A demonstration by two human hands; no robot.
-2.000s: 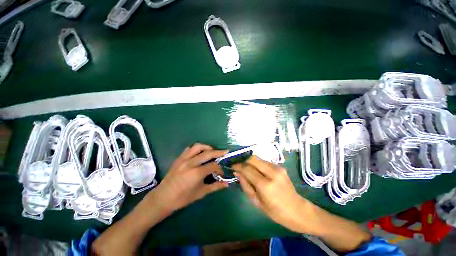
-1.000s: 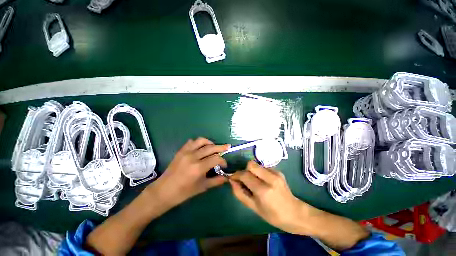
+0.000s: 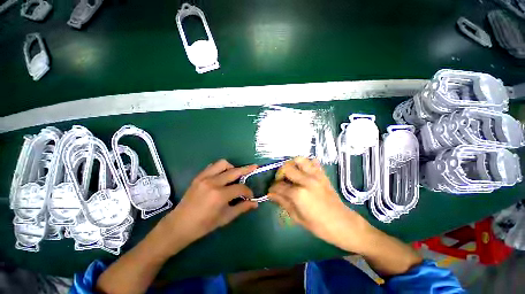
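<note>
A white plastic frame (image 3: 266, 168) lies between my hands, its looped end toward the left and its round end covered by my right hand. My left hand (image 3: 216, 192) grips the looped end with thumb and fingers. My right hand (image 3: 304, 192) is closed over the other end. Whether a pin is in my fingers cannot be seen. A bright pile of thin pins (image 3: 285, 133) lies just beyond my hands.
Loose frames (image 3: 103, 205) overlap at the left. Two rows of frames (image 3: 399, 172) lie right of the pins, with thick stacks (image 3: 469, 129) farther right. A white strip (image 3: 213, 97) crosses beyond; single frames (image 3: 201, 53) lie past it. A red plastic object (image 3: 469, 244) is at lower right.
My right hand has moved from the frame's looped end to its round end, now covering it. My left hand still holds the frame. The frames beyond the strip have shifted left.
</note>
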